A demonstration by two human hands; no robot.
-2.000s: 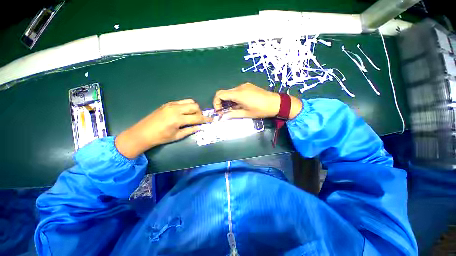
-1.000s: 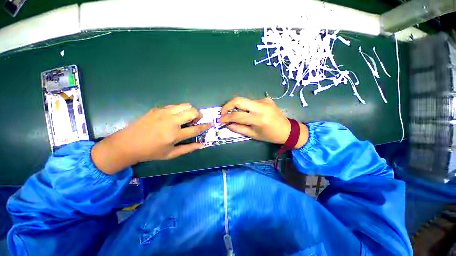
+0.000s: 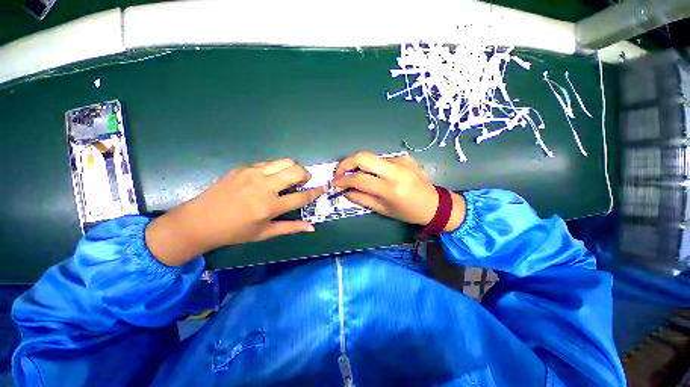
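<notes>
A phone body [image 3: 319, 175] lies crosswise on the dark green bench near its front edge, open inside up, partly covered by both hands. My left hand [image 3: 261, 200] rests on its left part with the fingertips on the middle. My right hand [image 3: 386, 187] is over its right part, thumb and fingertips drawn together at the same spot. A small dark bit shows between the fingertips; whether a tool or cable is held is hidden. A red band is on my right wrist.
A second open phone body [image 3: 104, 170] lies at the left. A tangled white cable pile [image 3: 461, 87] is at the back right, with several loose cables [image 3: 566, 98] beside it. A white rail [image 3: 303, 29] bounds the far side. Stacked grey trays [image 3: 654, 166] stand at the right edge.
Since two seconds ago the view has shifted, and my right hand has changed its finger pose over the phone body. In the last second both hands have barely moved.
</notes>
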